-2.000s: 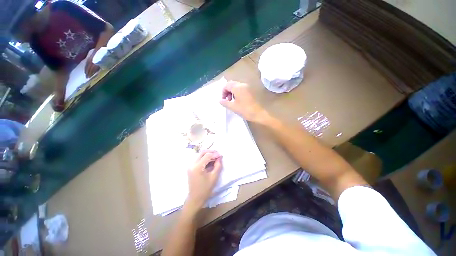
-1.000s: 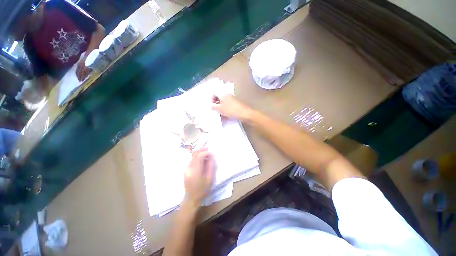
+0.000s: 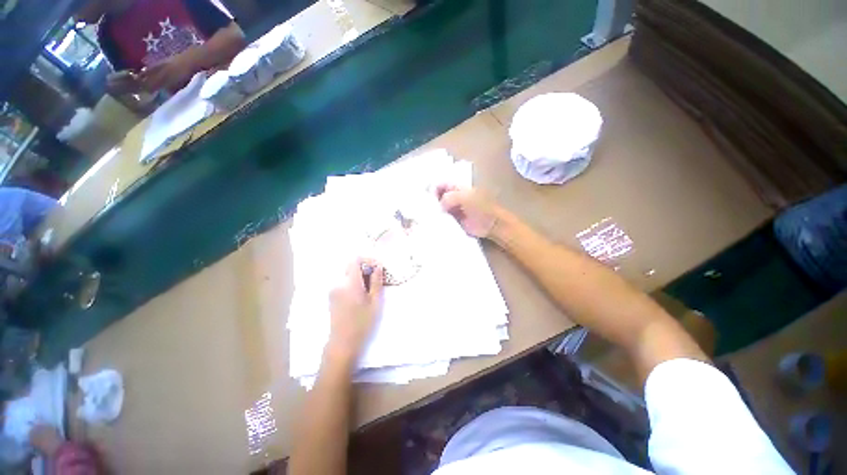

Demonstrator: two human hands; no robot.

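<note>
A stack of thin white paper sheets (image 3: 409, 329) lies in front of me with uneven edges. A round metal piece (image 3: 399, 250) lies on the upper middle of the stack; glare washes out its outline. My left hand (image 3: 358, 289) has finger and thumb pinched at the piece's lower left rim. My right hand (image 3: 469, 210) is at the stack's upper right with its fingers closed on the sheet's edge. A white wrapped piece (image 3: 555, 137), round and drum-like, stands on the brown bench to the right of the stack.
The green belt (image 3: 390, 107) runs beyond the bench. Across it, a person in a red shirt (image 3: 167, 37) stands by wrapped pieces (image 3: 253, 70). Cardboard sheets (image 3: 734, 102) are stacked at the bench's right end. Crumpled white paper (image 3: 99, 394) and another person's hand (image 3: 46, 438) are lower left.
My left hand has shifted from below the metal piece to its lower left rim. The prongs stand out less. Another person's hand and red sleeve have appeared at lower left. The camera view has shifted.
</note>
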